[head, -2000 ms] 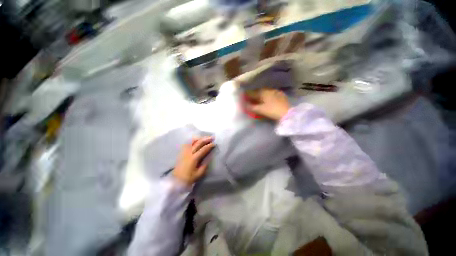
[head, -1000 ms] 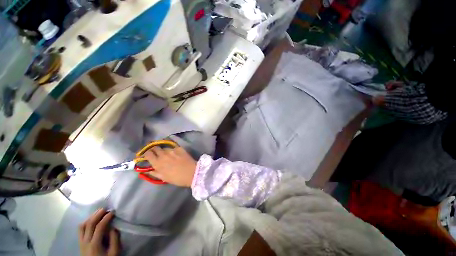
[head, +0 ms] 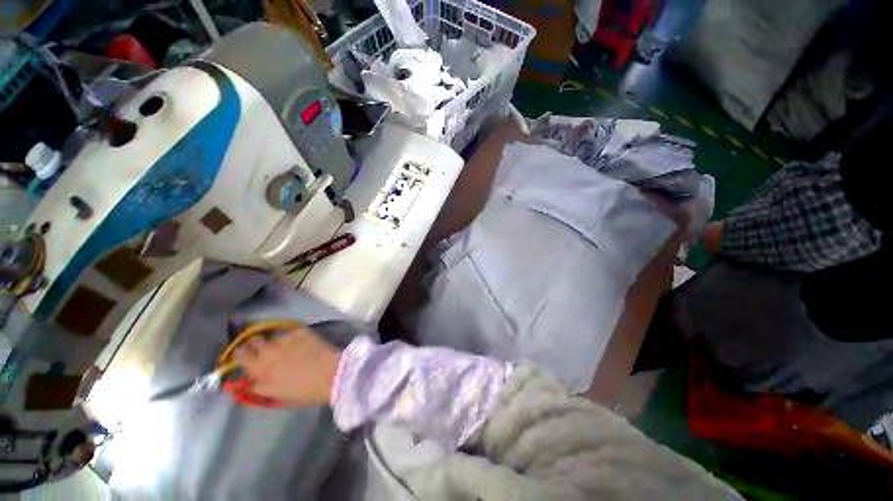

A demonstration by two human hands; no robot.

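My right hand (head: 292, 368) lies at the lower left on the grey panel and holds the scissors (head: 233, 358) by their orange-yellow and red loops. The silver blades point left toward the bright lamp glow; whether they are parted is hard to tell. The grey garment panel (head: 264, 450) lies under the hand and in front of the sewing machine (head: 147, 186). My left hand is not in view.
Dark red snips (head: 321, 252) lie on the machine bed. A bundle of grey panels (head: 548, 254) lies on a brown board at centre right. Behind stands a white basket (head: 480, 73) with white scraps. Another person's checked sleeve (head: 798, 220) is at the right.
The view has swung right, so the machine and my right hand with the scissors sit further left and lower. My left hand has left the picture. The other person's hand has shifted beside the bundle.
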